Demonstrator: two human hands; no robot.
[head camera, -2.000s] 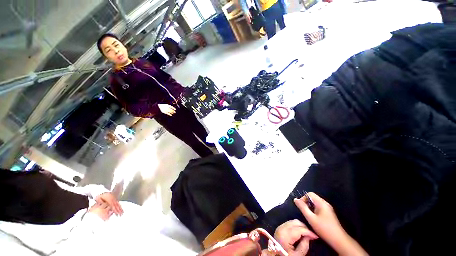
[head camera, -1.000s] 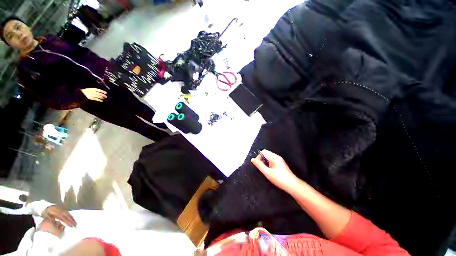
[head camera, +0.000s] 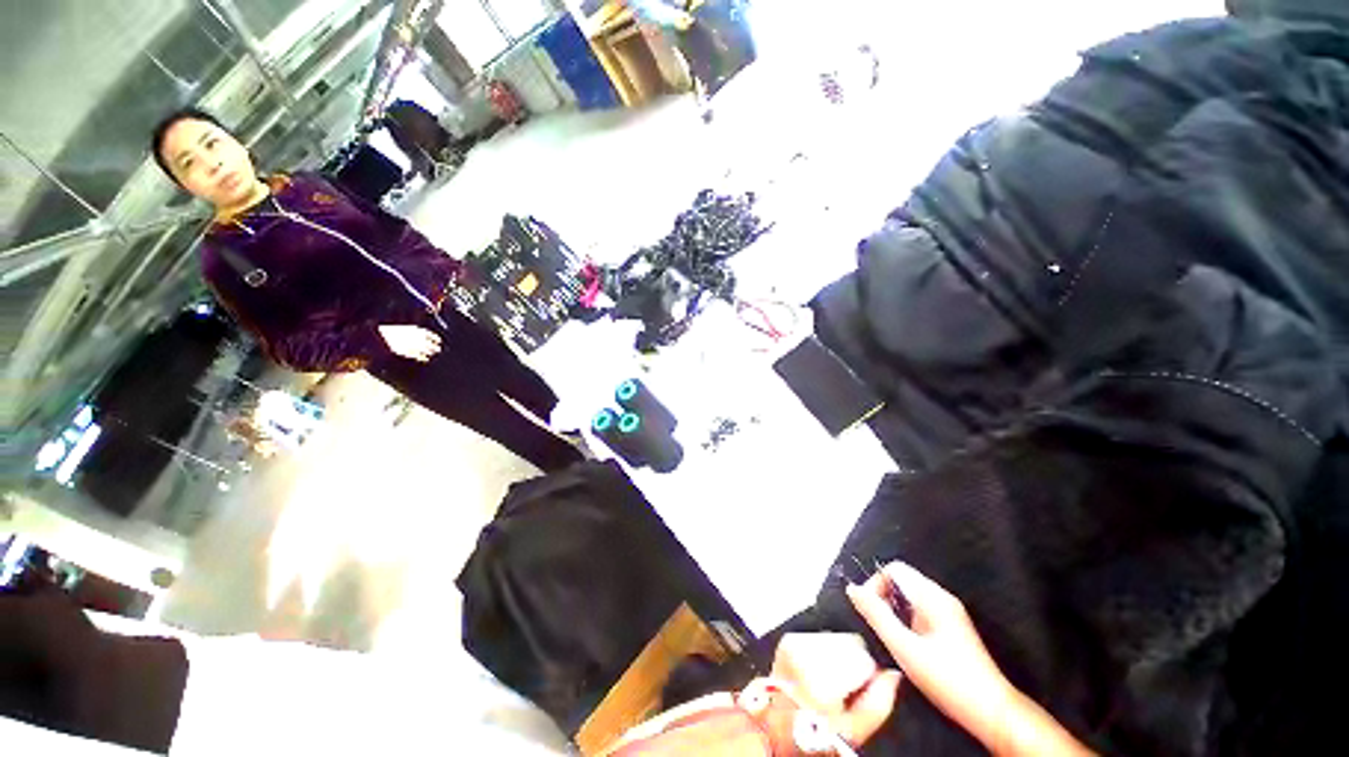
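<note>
The black coat (head camera: 1036, 533) covers the right side of the view and my lap, with a curly pile patch and pale dotted stitch lines. My right hand (head camera: 920, 633) is over the coat at the lower centre. Its fingers are pinched together on what looks like a needle, a thin sliver at the fingertips, with a small dark shape between the fingers. My left hand (head camera: 836, 683) is beside it at the bottom, fingers curled and partly cut off from sight; what it holds is hidden. Small dark fasteners (head camera: 722, 433) lie loose on the white table (head camera: 792, 510).
Black thread cones (head camera: 639, 426), a flat black rectangle (head camera: 829, 386), red-handled scissors (head camera: 769, 320) and a shiny black tangle (head camera: 688, 266) are on the table. A black bundle (head camera: 577, 577) and brown board (head camera: 645, 683) are near my lap. A person (head camera: 333, 281) stands beyond, near a black crate (head camera: 525, 281).
The view has swung up and left since one second ago, so the table things sit lower and further right. My left hand now shows beside my right hand, which stays pinched over the coat.
</note>
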